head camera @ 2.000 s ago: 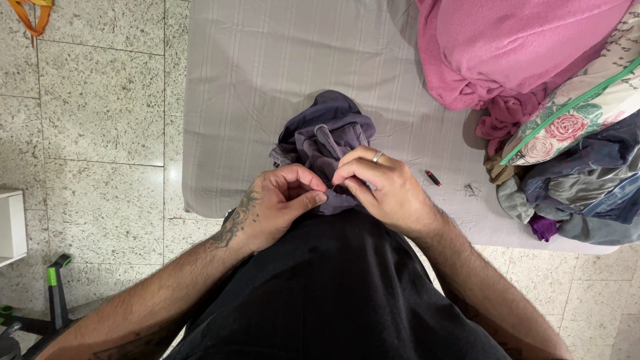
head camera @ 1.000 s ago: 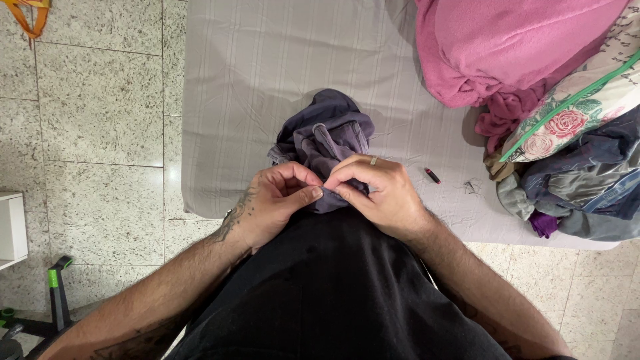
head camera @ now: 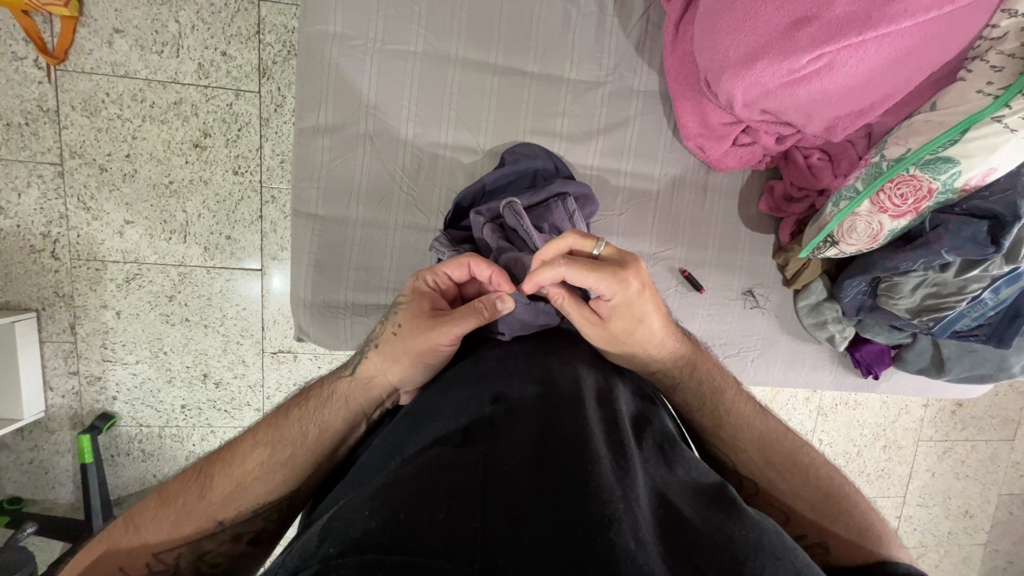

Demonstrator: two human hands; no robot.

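A bunched purple-grey garment (head camera: 524,192) lies at the near edge of the bed, against my black clothing. My left hand (head camera: 448,308) pinches a bit of its fabric between thumb and forefinger. My right hand (head camera: 596,292), with a ring on one finger, has its fingertips closed at the same spot, touching the cloth; whether it holds something tiny there cannot be told. To the right on the sheet lie a small black and red object (head camera: 692,281), perhaps a seam ripper or its cap, and a little tangle of dark thread (head camera: 752,298).
The bed has a grey striped sheet (head camera: 384,160). On its right side are a pink blanket (head camera: 824,72), a floral fabric item with green trim (head camera: 920,176) and a heap of dark clothes (head camera: 944,264). On the left floor stand a white furniture piece (head camera: 20,372) and a black-green chair base (head camera: 92,472).
Two seconds ago my right fingers were slightly apart from my left ones; now the fingertips of both hands meet at the cloth. The garment has stayed in place.
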